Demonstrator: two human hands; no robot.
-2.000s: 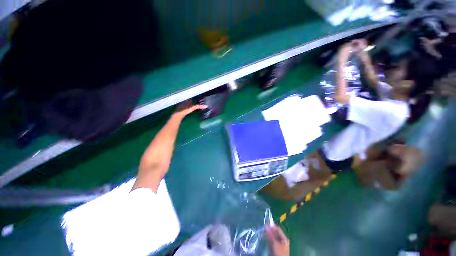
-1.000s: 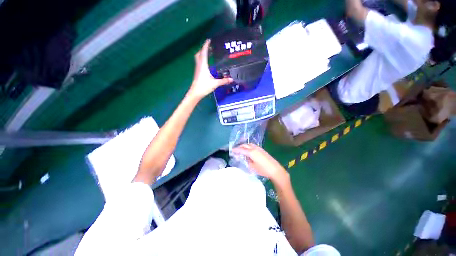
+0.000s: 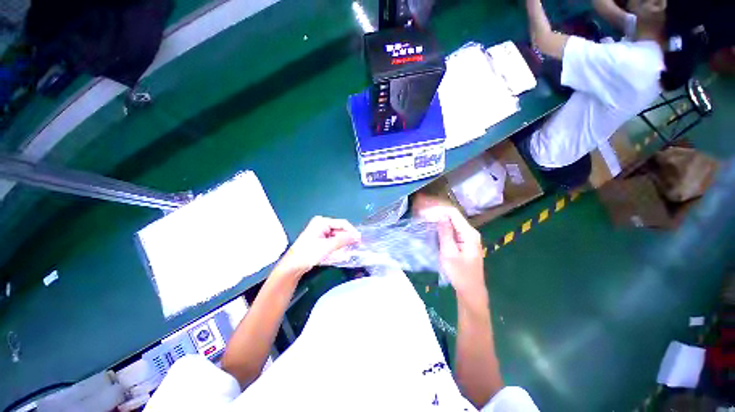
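A black product box with red and white print stands upright on the blue platform of the bench scale, and no hand touches it. My left hand and my right hand hold a clear, crinkled shrink bag stretched between them, in front of my body near the bench edge. My fingers pinch the film at its two sides.
A stack of white bags lies left, by a metal post. More white sheets lie beside the scale. A control box is below the bench edge. A coworker is at upper right, near an open carton.
My left hand has let go of the black box and come back to the film. The box now stands free on the scale. Both hands now spread the film between them.
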